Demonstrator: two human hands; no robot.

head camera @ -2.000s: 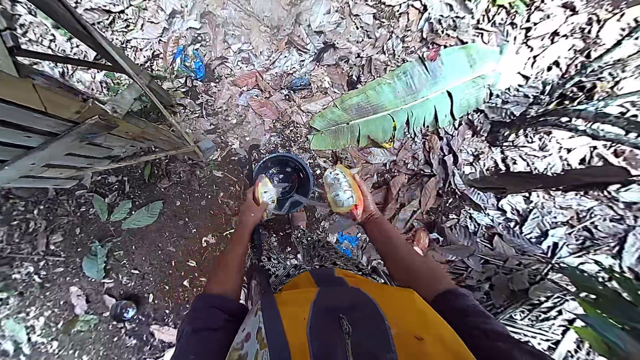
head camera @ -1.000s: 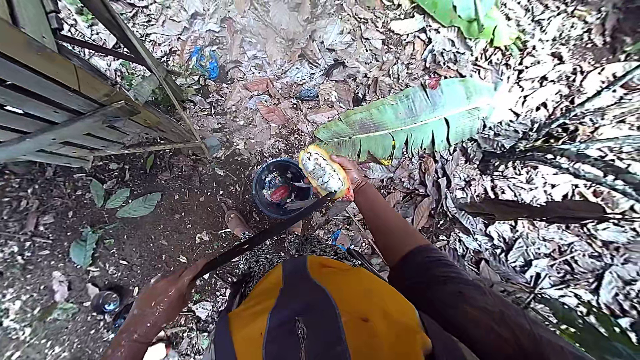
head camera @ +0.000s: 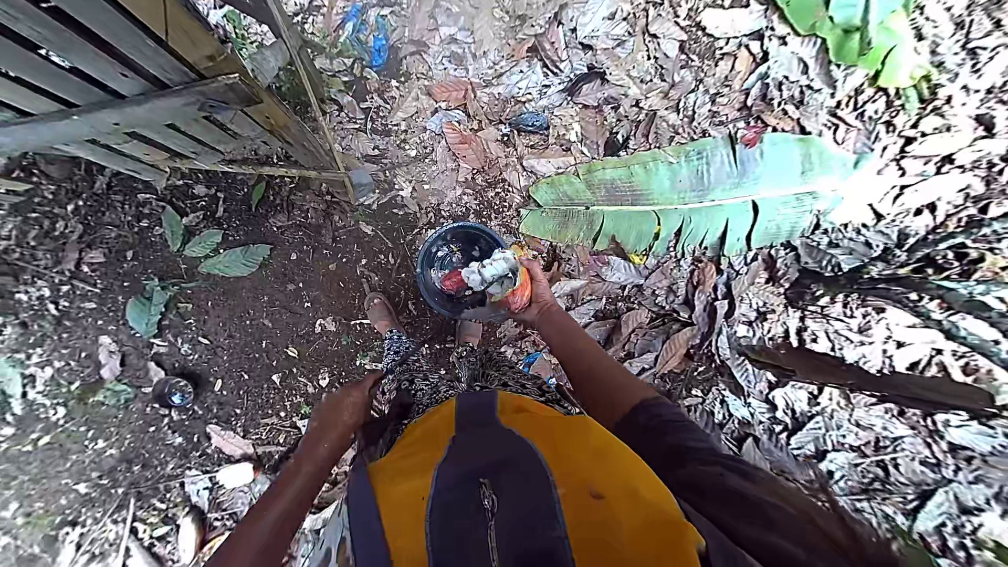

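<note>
My right hand [head camera: 537, 295] holds an opened cacao pod [head camera: 520, 290], orange-red outside, tilted at the right rim of a dark plastic bucket [head camera: 426, 272]. White pulpy cacao beans [head camera: 492, 272] bulge from the pod over the bucket. A reddish piece [head camera: 453, 282] shows inside the bucket. My left hand [head camera: 342, 413] is low at the left, beside the patterned trouser leg, with its fingers curled and partly hidden. Whether it still grips the long dark blade seen earlier cannot be told.
A slatted wooden structure [head camera: 118, 118] stands at the upper left. A large banana leaf [head camera: 685, 193] lies on dry leaf litter right of the bucket. My feet [head camera: 382, 313] are close to the bucket. A dark log [head camera: 874, 382] lies at the right, a small round container [head camera: 173, 391] at the left.
Earlier a dark blade reached from my left hand to the pod; it is no longer plain there. The pod in my right hand has tipped toward the bucket, its beans now bulging out.
</note>
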